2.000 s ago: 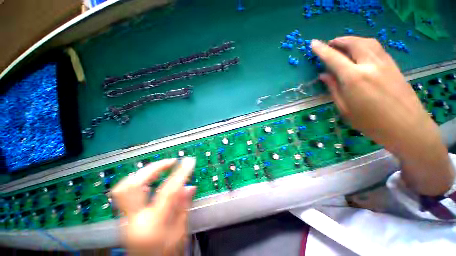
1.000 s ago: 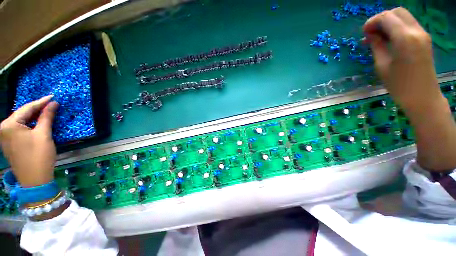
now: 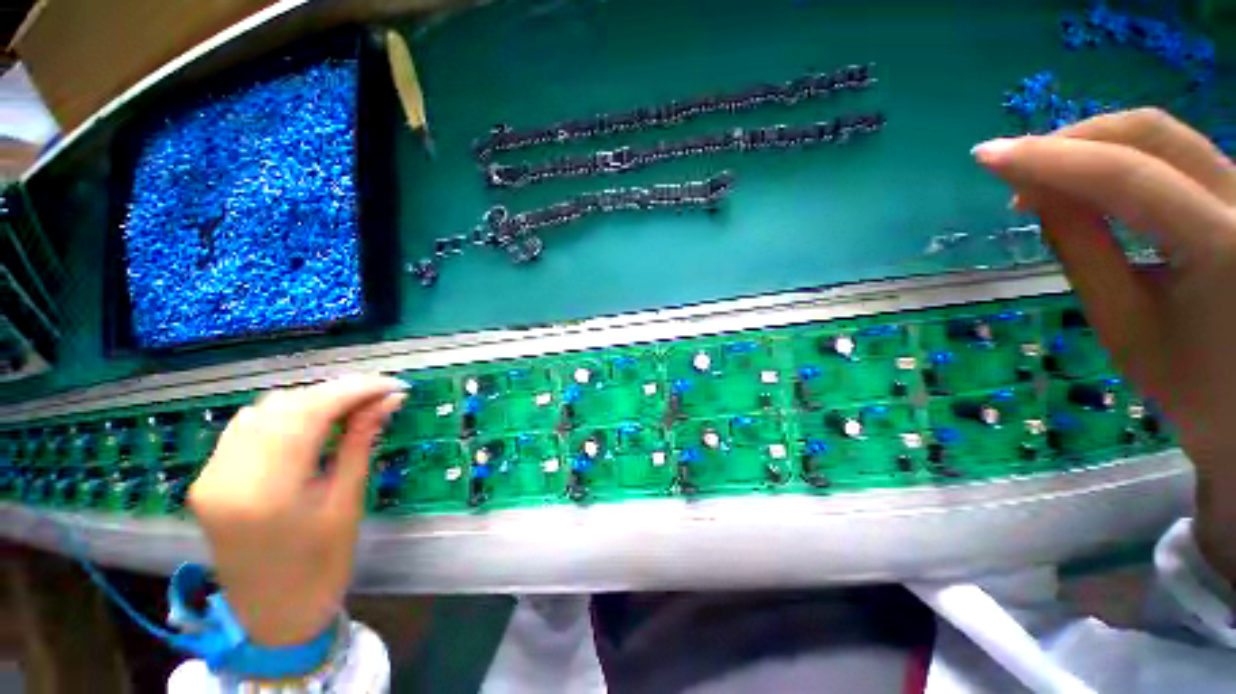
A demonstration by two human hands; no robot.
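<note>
A long green circuit board panel dotted with parts runs along the near bench edge. My left hand is over the panel left of centre, thumb and forefinger closed together at the tips; whether a tiny part is between them cannot be seen. My right hand is at the right, cut off by the picture's edge, above the mat near small blue components. Its thumb and forefinger tips are near each other, and I cannot tell if they hold a part. A black tray holds many tiny blue parts.
Three rows of black components lie on the green mat. A pale metal rail runs along the panel's far side. A tan pointed stick lies beside the tray. Pale thin wire-like parts lie near the rail. A brown box is at top left.
My left hand went from over the panel to the blue parts in the tray, and is now back over the panel. My right hand has come lower and nearer. The view has shifted left.
</note>
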